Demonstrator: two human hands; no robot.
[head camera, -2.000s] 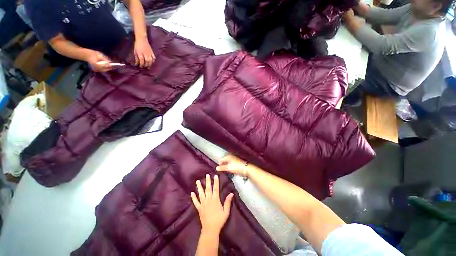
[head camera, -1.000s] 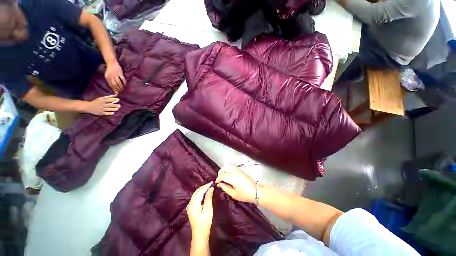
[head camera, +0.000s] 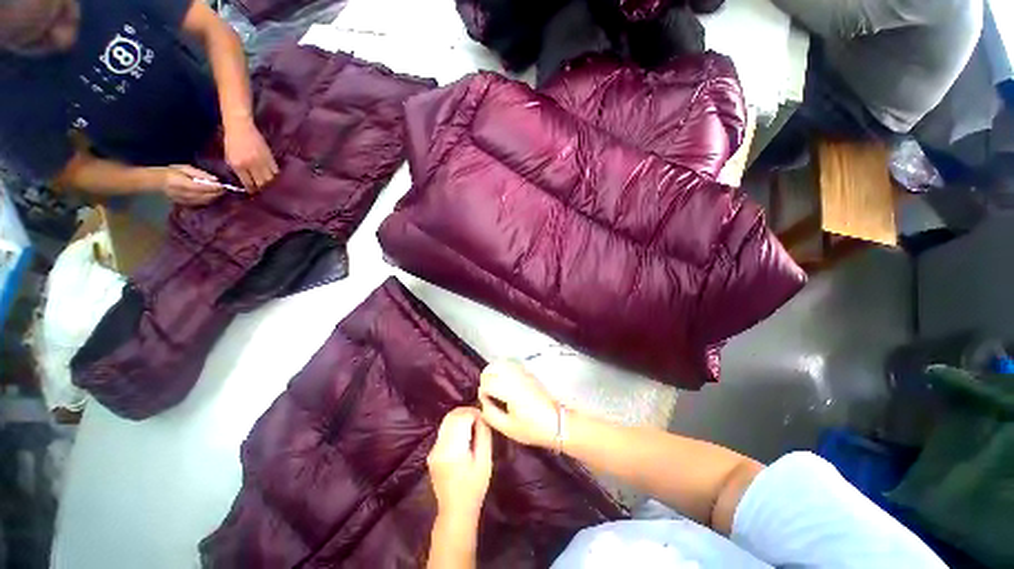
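A shiny burgundy puffer vest lies on the white table in front of me, cut off by the lower edge. My left hand and my right hand meet at the vest's right-hand edge near its middle, fingertips pinching the edge fabric between them. Any small thread or tool in the fingers is too fine to see. A short dark slanted pocket line shows left of my hands.
Folded burgundy vests are stacked beyond my hands. A black and burgundy heap lies behind. At left, a person in a dark shirt handles another vest. A grey-clothed person and wooden stool are at right.
My left hand was spread flat on the vest; it has closed and moved up to meet my right hand at the edge. The view has shifted somewhat.
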